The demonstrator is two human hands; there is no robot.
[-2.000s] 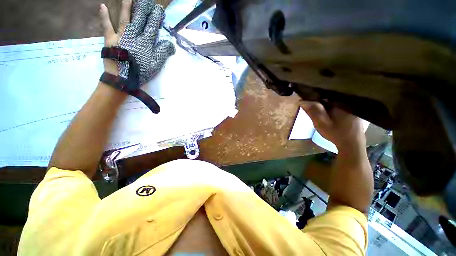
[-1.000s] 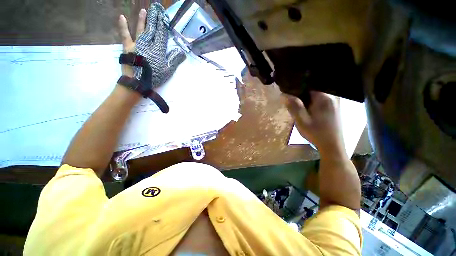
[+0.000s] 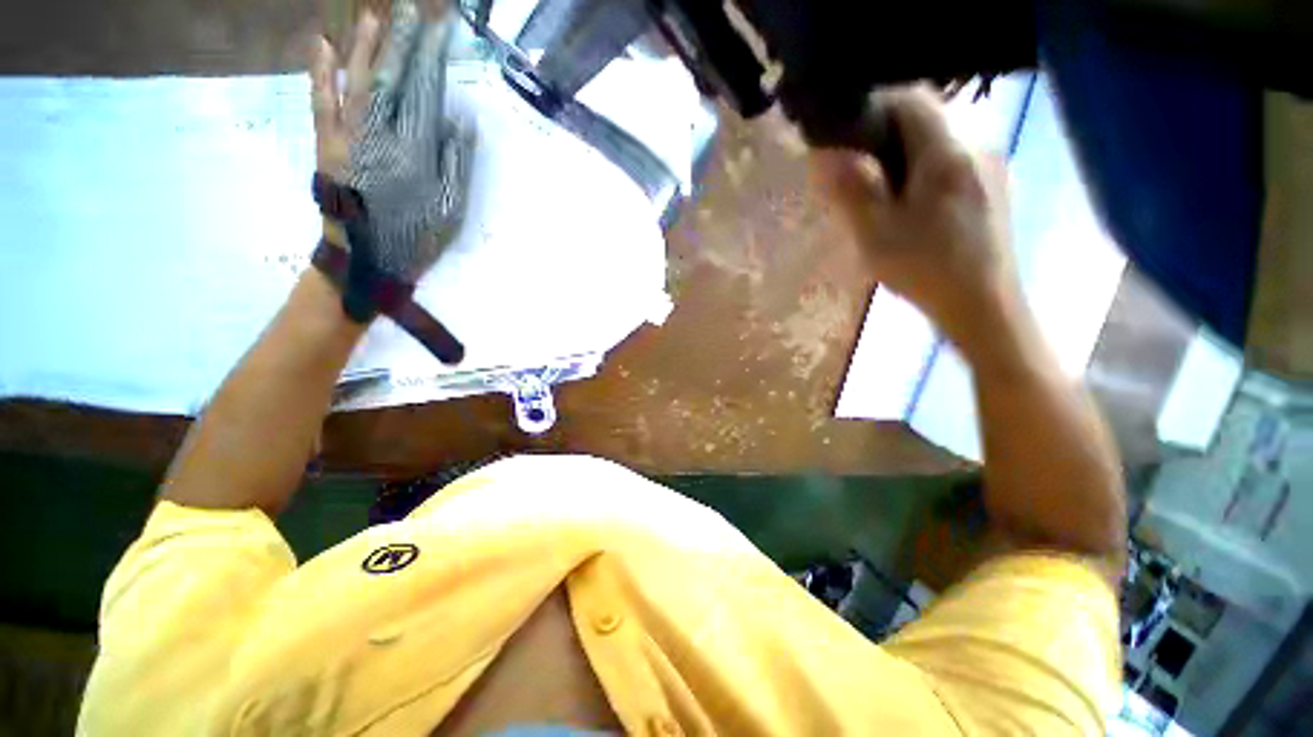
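Note:
The white-topped fabric lay (image 3: 144, 245) lies on the left, its cut right end ragged. My left hand (image 3: 403, 173), in a grey chainmail glove with a dark wrist strap, lies flat on it; some fingertips are bare and the mesh is blurred. My right hand (image 3: 929, 216) is closed around the rear handle of the dark cutting machine (image 3: 893, 43), which is cut off by the top edge. Thin metal bars and a curved metal strip (image 3: 612, 144) extend from the machine over the lay's right end. The knife's contact with the fabric cannot be made out.
A silver clamp (image 3: 534, 402) grips the lay's near edge. The worn brown table (image 3: 749, 346) shows between the lay and a white stack (image 3: 936, 360) on the right. Green floor, a dark blue shape at upper right and cluttered shelving at lower right also show.
The machine and my right hand have moved up in the view, and more of the white stack shows. My left hand stays flat on the lay. The second clamp is no longer clearly visible.

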